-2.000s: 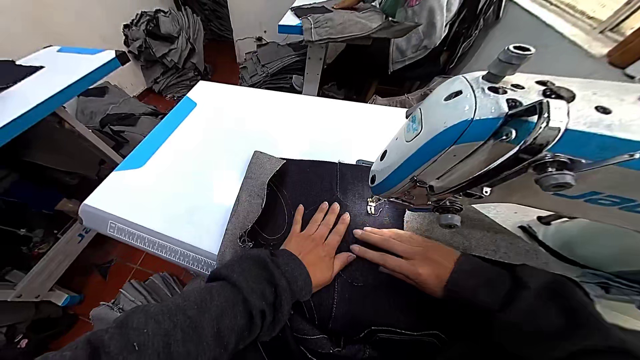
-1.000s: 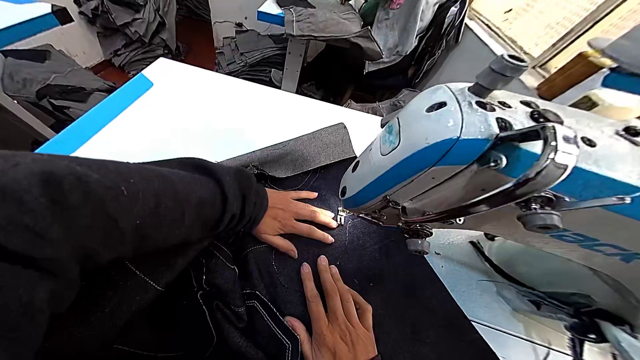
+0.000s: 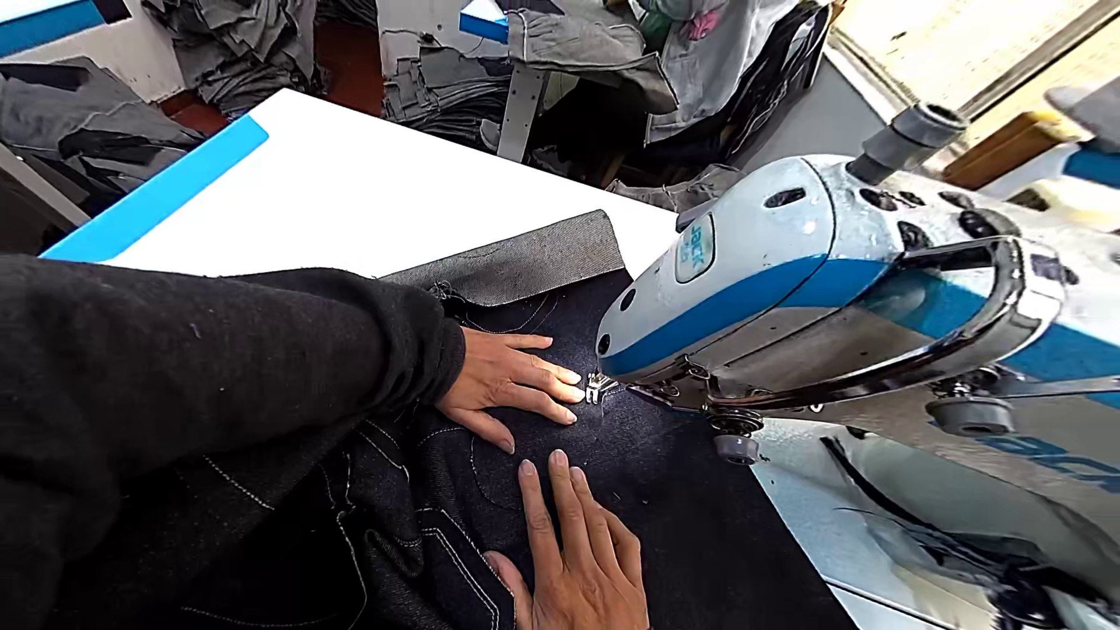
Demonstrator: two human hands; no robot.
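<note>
Dark denim fabric (image 3: 691, 516) with pale stitching lies under the presser foot (image 3: 597, 388) of a white and blue Jack sewing machine (image 3: 752, 280). My left hand (image 3: 516, 385) rests flat on the denim, fingertips just left of the foot. Nearer to me, my right hand (image 3: 582, 560) presses flat on the same cloth, fingers spread and pointing toward the foot. Neither hand grips anything. A folded-back grey edge (image 3: 534, 262) of the fabric lies beyond my left hand. The needle tip is too small to make out.
The white table (image 3: 350, 192) with a blue edge strip (image 3: 175, 188) extends to the left and ahead. Stacked grey denim pieces (image 3: 451, 96) stand behind it, and more cloth (image 3: 87, 122) lies at the far left. A thread stand part (image 3: 910, 140) rises from the machine.
Since two seconds ago the denim has turned under the foot, and my left forearm now reaches in from the left. My right hand has moved from beside the foot to nearer me.
</note>
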